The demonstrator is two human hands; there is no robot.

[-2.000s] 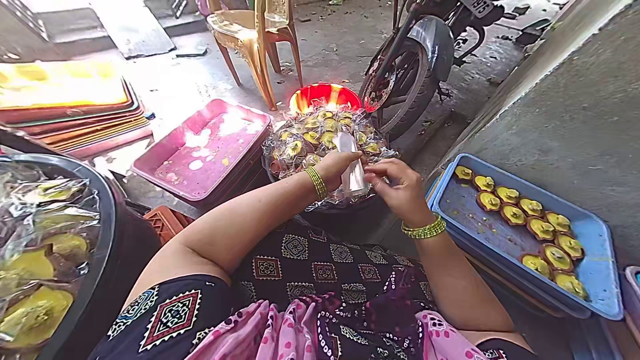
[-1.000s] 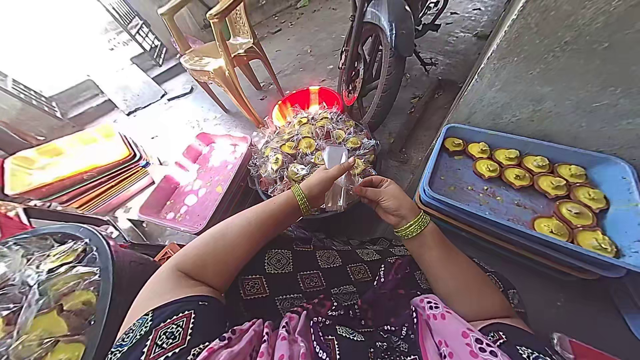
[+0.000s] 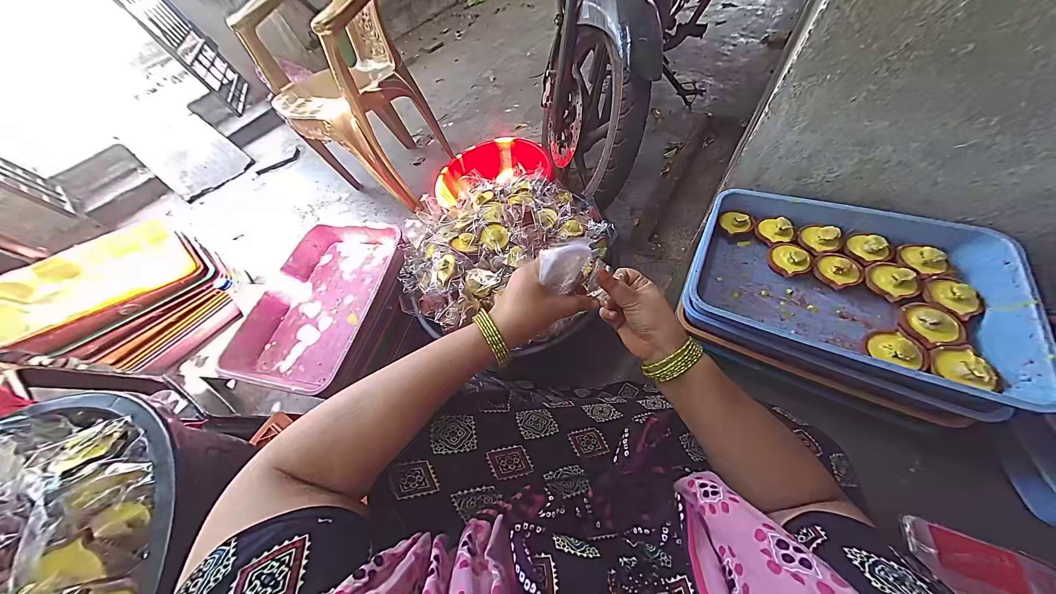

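In my left hand (image 3: 535, 307) is a stack of clear plastic bags (image 3: 564, 266), its fingers closed round the lower part. My right hand (image 3: 642, 312) meets the bags' right edge, thumb and fingertips pinched together there; whether it grips one bag is too small to tell. Just beyond both hands a round tub is heaped with plastic-wrapped clay lamps (image 3: 495, 238) with yellow filling. To the right, a blue plastic tray (image 3: 866, 216) bears several unwrapped clay lamps filled with yellow wax (image 3: 893, 281), each with a small raised centre.
A red basin (image 3: 528, 157) stands behind the heap, near a motorcycle wheel (image 3: 606, 115) and a plastic chair (image 3: 330, 99). Left are a pink tray (image 3: 309, 330), stacked trays (image 3: 99, 289) and a dark tub (image 3: 161, 462) of wrapped lamps. A grey wall (image 3: 932, 115) rises at right.
The view has shifted, showing more at the left. Both hands stay together at the plastic bags, in front of the heap of wrapped lamps.
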